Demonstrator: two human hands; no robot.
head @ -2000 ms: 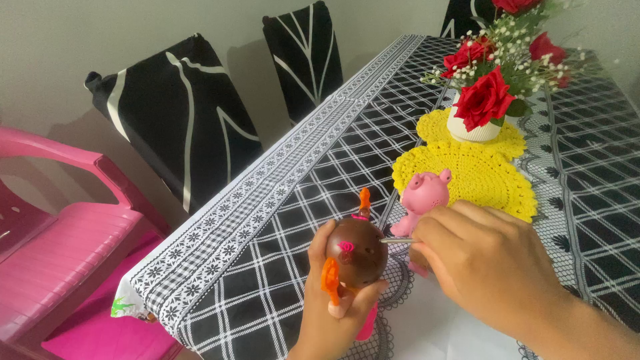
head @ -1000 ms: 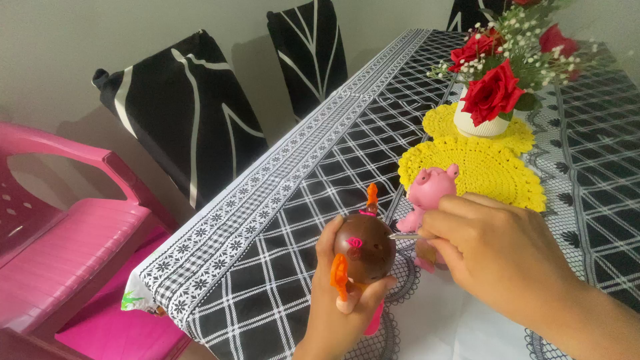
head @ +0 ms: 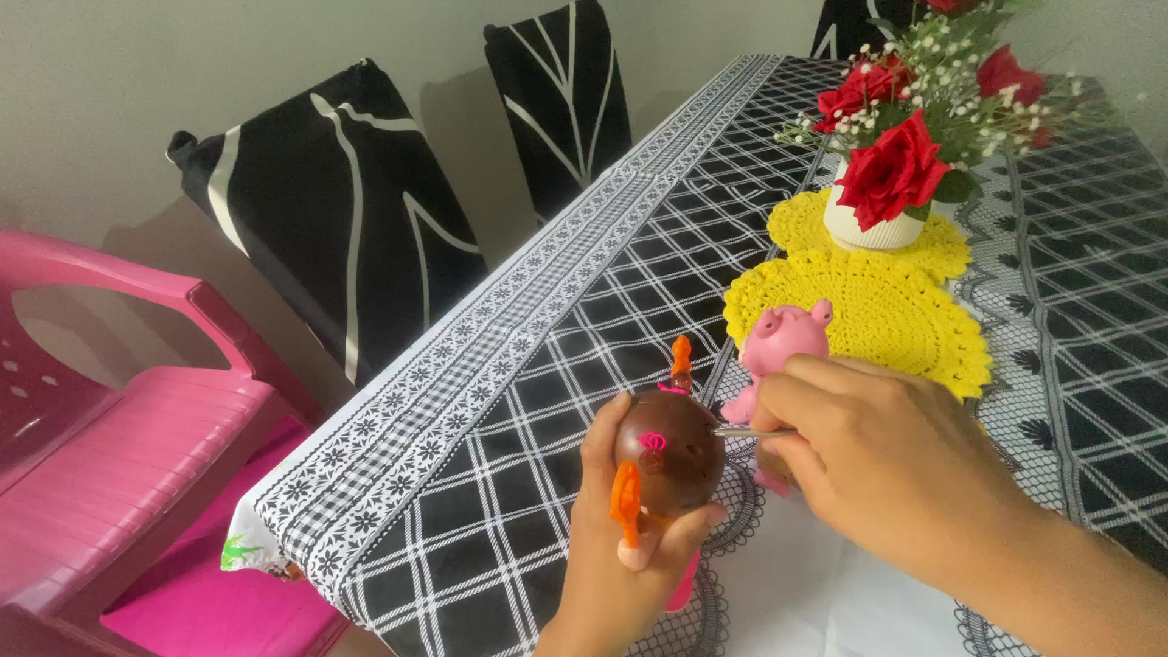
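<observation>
My left hand (head: 630, 547) is closed around a doll's brown head (head: 673, 447), which has a pink ornament, small holes and an orange piece (head: 625, 497) at the near side. Another orange piece (head: 682, 356) sticks up at its far side. In my right hand (head: 876, 447) is a thin metal tool (head: 753, 432), pinched between thumb and fingers, its tip at the right side of the brown head. Behind my right hand stands a pink toy figure (head: 783, 342) with small round ears, partly hidden by the fingers.
A white vase (head: 867, 228) of red roses (head: 894, 173) stands on a yellow crochet mat (head: 876, 319) at the back right. A black and white patterned tablecloth (head: 511, 474) covers the table. Chairs with black covers (head: 347, 210) line the far side; a pink plastic chair (head: 146, 420) is at the left.
</observation>
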